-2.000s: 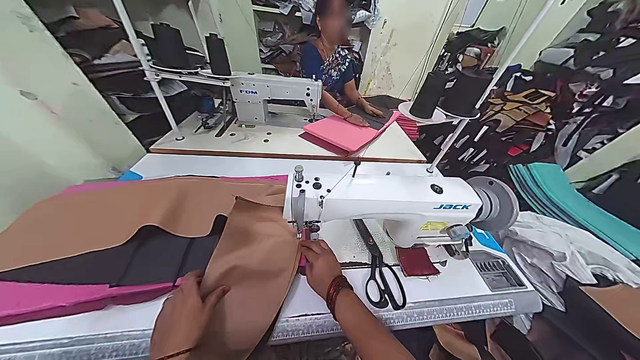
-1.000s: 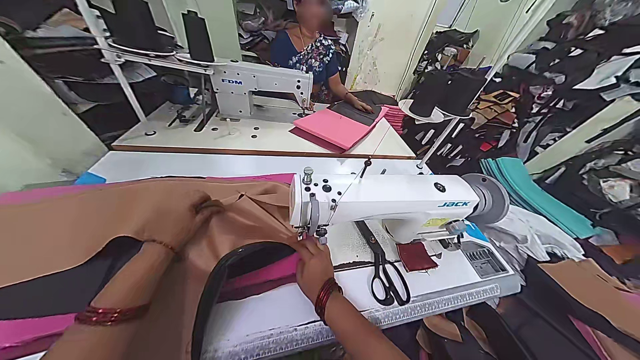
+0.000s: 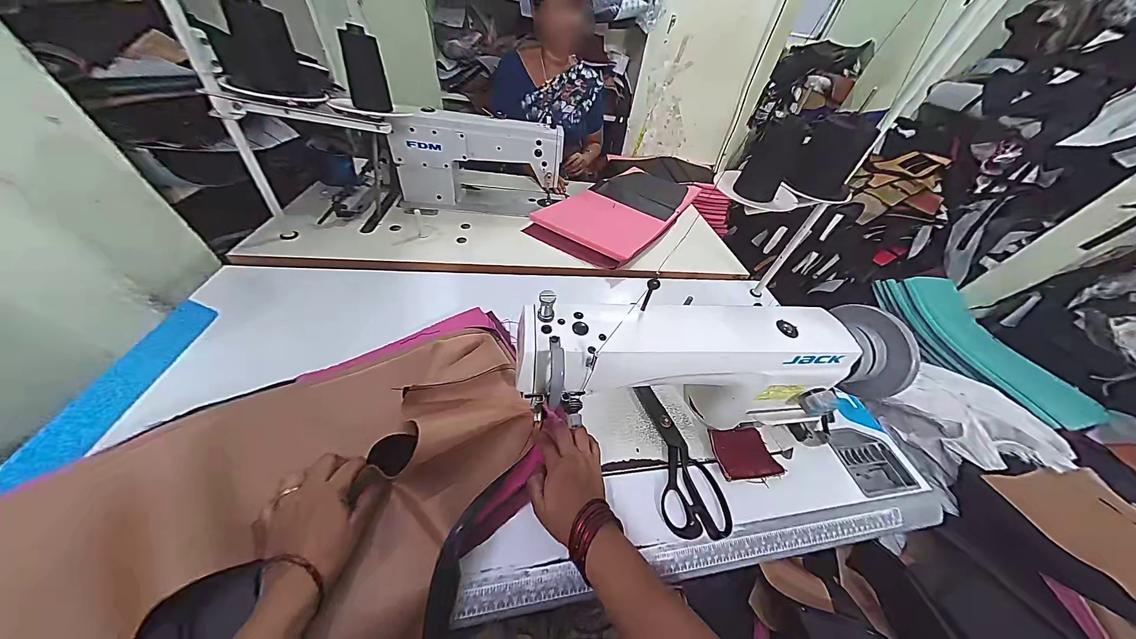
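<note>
A white Jack sewing machine stands on the table, its needle end at the left. Brown fabric, layered with black and magenta cloth, spreads from the needle area to the left edge. My left hand grips a bunched fold of the brown fabric, fingertips partly hidden in it. Beside the presser foot, my right hand pinches the fabric's edge, where magenta cloth shows. A dark edge strip curves toward the front. Black-handled scissors and a dark red fabric piece lie right of my right hand.
Across the table a person sits behind an FDM sewing machine, near folded pink pieces. Black thread cones stand on holders. A measuring tape runs along the front edge. Teal sheets and white cloth are at the right.
The brown fabric has shifted and is now bunched near the needle. My left hand has moved over it and now gathers a fold; my right hand stays near the presser foot.
</note>
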